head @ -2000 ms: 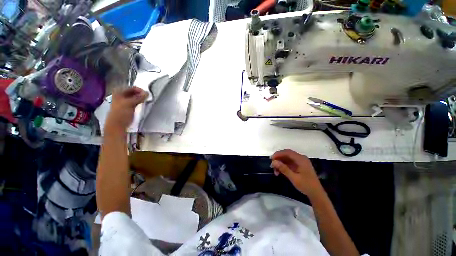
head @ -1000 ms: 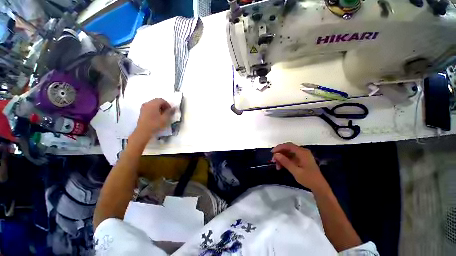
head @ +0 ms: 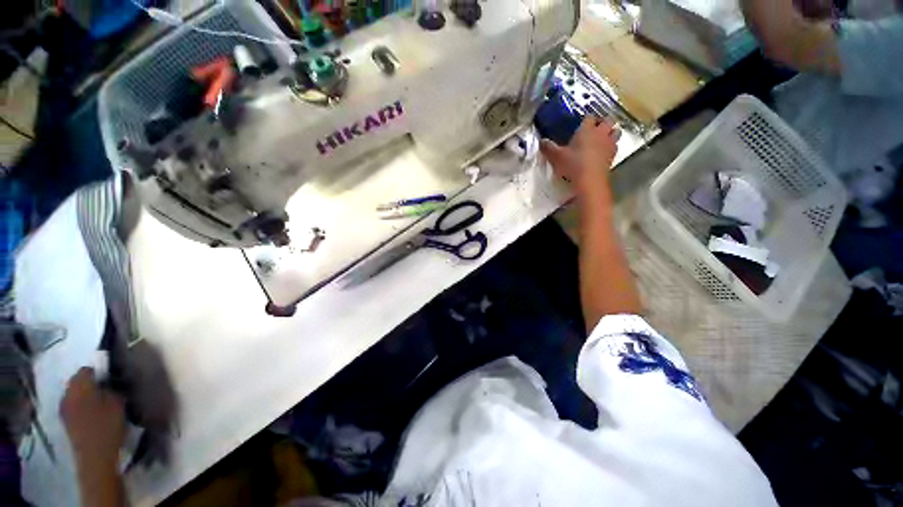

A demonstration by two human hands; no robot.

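Observation:
My left hand is at the left, blurred, with its fingers closed at the edge of the cut fabric pieces, white and brown-grey. A grey-white striped piece lies above them on the white fabric. My right hand is stretched out to the right end of the table. Its fingers touch the near side of a dark, flat phone-like object; whether they grip it is unclear. The black-handled shears lie on the table, with a blue tool and a yellow-green one beside them.
The HIKARI sewing machine stands across the back of the table. A perforated basket with tools is behind it. A white basket with offcuts is at the right. Another person's arm shows at top right.
The view has swung to the right. My right hand has moved from the table's front edge to the dark object at its right end. My left hand remains at the left pile.

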